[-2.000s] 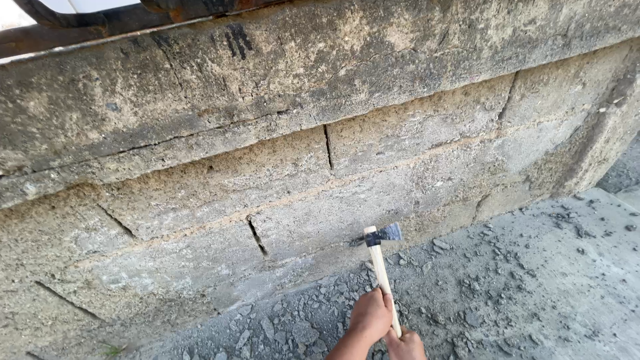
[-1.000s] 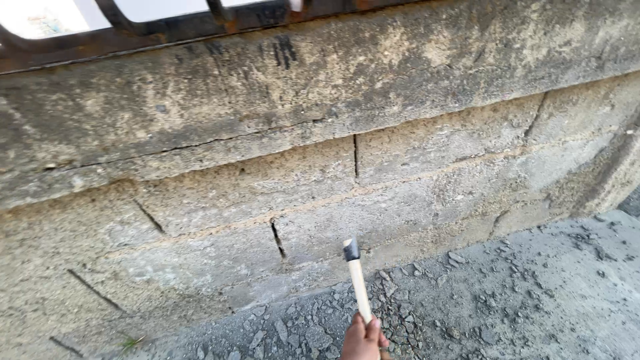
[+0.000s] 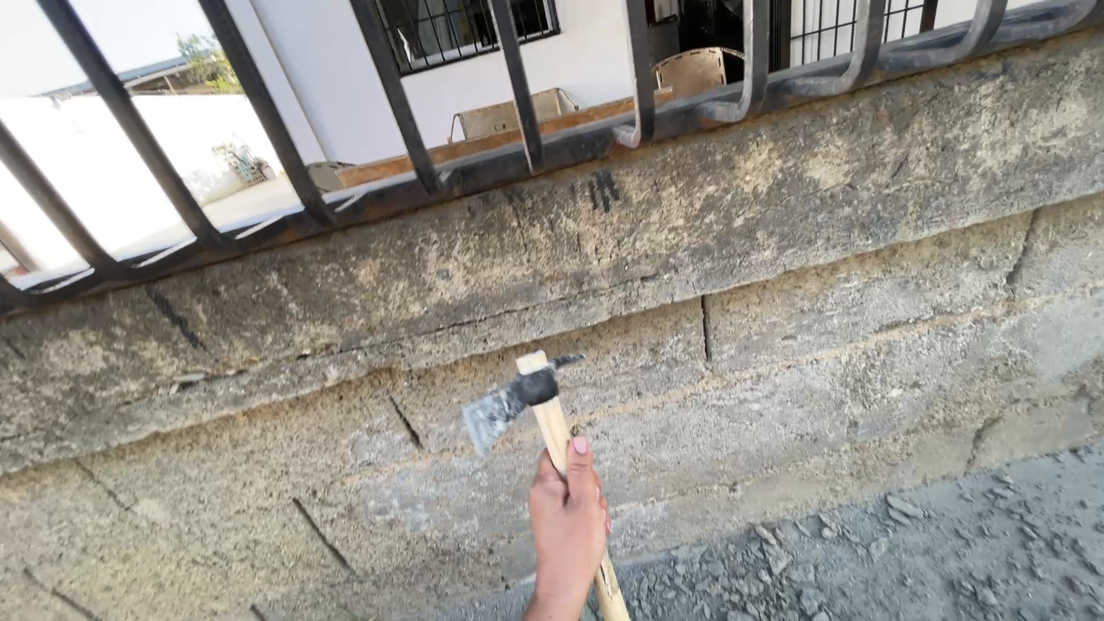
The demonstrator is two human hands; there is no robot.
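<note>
My left hand [image 3: 569,517] is closed around the pale wooden handle of a small pick mattock [image 3: 536,385], its thumb lying up along the shaft. The tool's head is raised in front of the wall, with the broad, grey-smeared blade to the left and the narrow pick end to the right. The lower handle runs down past my wrist and leaves the frame at the bottom. Behind the head is a concrete block wall [image 3: 776,405] with open vertical joints and a lighter mortar line. My right hand is out of view.
A rough concrete ledge [image 3: 483,276] overhangs the blocks. Dark metal railing [image 3: 517,95] stands on top, with chairs and a white building behind it. Broken grey rubble [image 3: 776,552] lies on dusty ground along the wall's foot at the lower right.
The mattock is higher against the wall, and its blade, on the right two seconds ago, now points left. My right hand, on the lower handle then, is out of view. The view has tilted up.
</note>
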